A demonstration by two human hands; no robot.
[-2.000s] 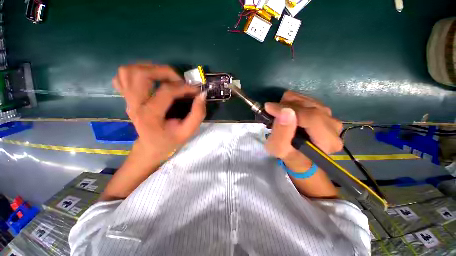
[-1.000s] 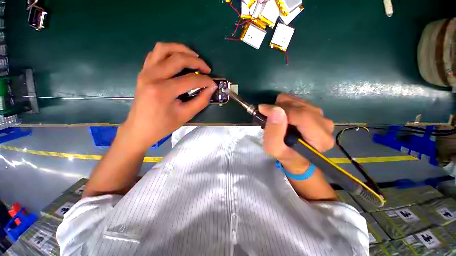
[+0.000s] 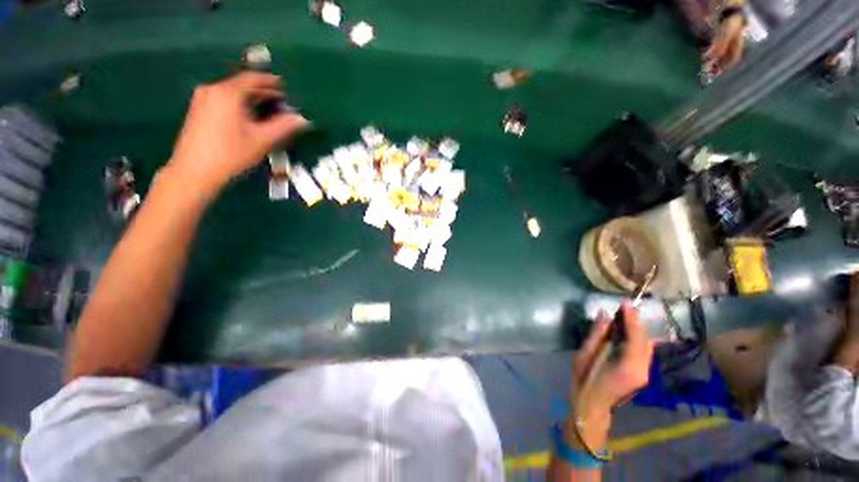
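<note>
My left hand (image 3: 226, 127) is blurred, raised over the bench left of the battery heap. A small dark thing (image 3: 270, 106) shows between its thumb and fingers, too blurred to identify surely. My right hand (image 3: 617, 362), with a blue wrist band, is shut on the soldering iron (image 3: 617, 329) near the bench's front edge. The iron's tip points up at the round tan pot (image 3: 603, 254); I cannot tell if they touch. Many white pouch cells (image 3: 410, 193) with yellow edges lie heaped mid-bench. A pale block (image 3: 370, 312) lies near the front edge.
A black boxy stand (image 3: 623, 165) and a yellow rectangle (image 3: 750, 265) are at the right. A dark stick with a pale end (image 3: 533, 226) lies right of the cells. Ribbed trays (image 3: 24, 179) are far left. Other people's arms show at upper right (image 3: 723, 42) and right (image 3: 819, 367).
The view has shifted, showing more of the bench. My left hand has left the work spot and reached forward. The iron has moved right to the pot. No device lies beside the pale block now.
</note>
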